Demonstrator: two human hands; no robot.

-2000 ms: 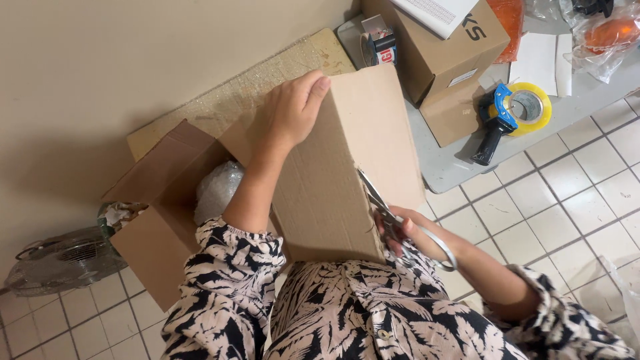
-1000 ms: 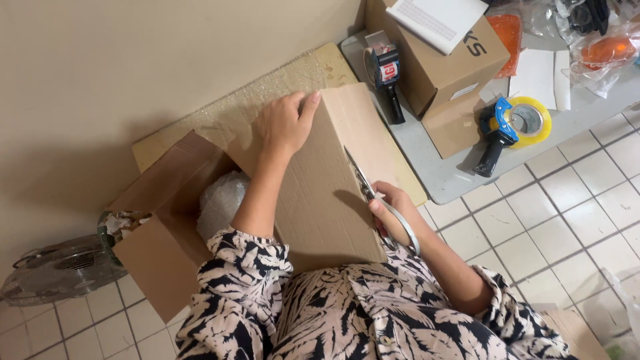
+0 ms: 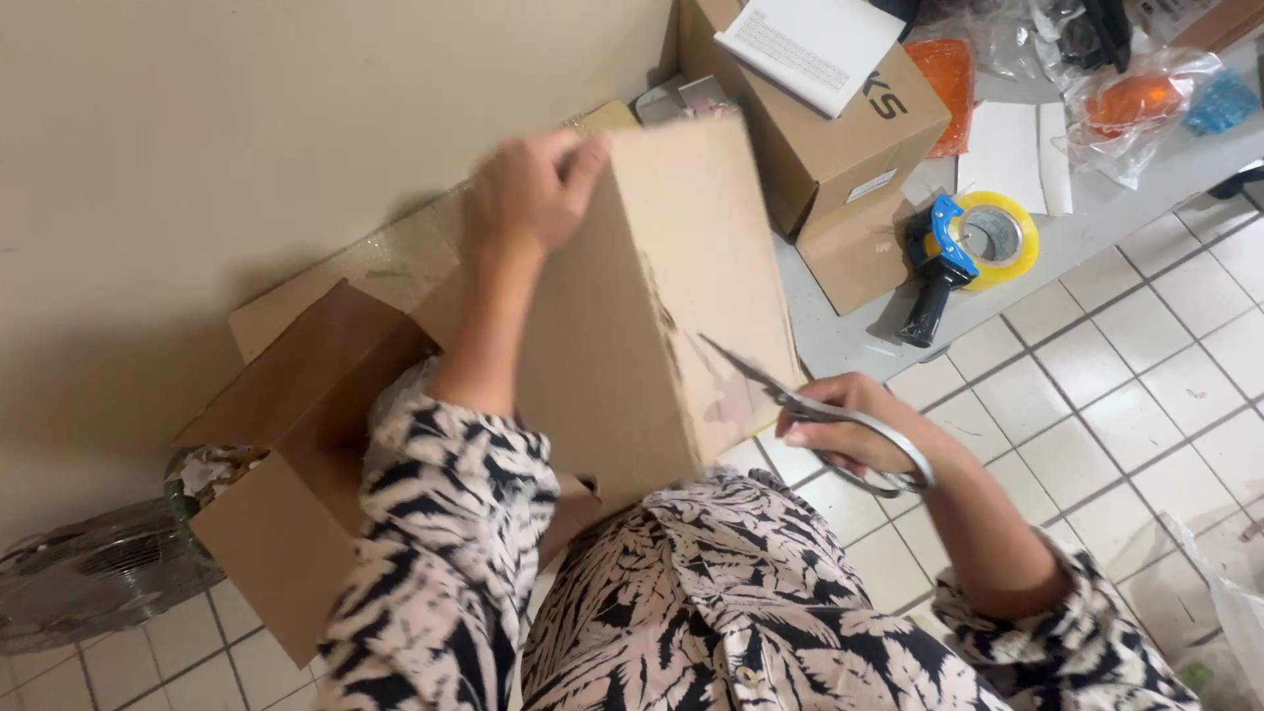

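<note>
My left hand (image 3: pixel 538 188) grips the top corner of a cardboard box (image 3: pixel 617 326), which leans tilted against my front. A rough, torn-looking line runs down the box's edge. To the right of that edge, my right hand (image 3: pixel 854 425) holds metal scissors (image 3: pixel 790 395), their blades closed or nearly so and pointing up and left over the box's side face. Left of my left forearm stands an open cardboard box (image 3: pixel 306 395) with clear plastic wrapping (image 3: pixel 395 395) in it, partly hidden by my sleeve.
On the grey table (image 3: pixel 869 341) at the right are a tape dispenser (image 3: pixel 953 257) with yellow-edged tape, a closed carton (image 3: pixel 820 148) under a printed white sheet (image 3: pixel 810 49), and orange plastic packs (image 3: pixel 943 94). A fan (image 3: pixel 99 573) stands at the far left on the tiled floor.
The scissors were at the box's edge in the earlier frames; my right hand has drawn them away to the right. The box has shifted and hides the black-handled tape dispenser seen behind it before.
</note>
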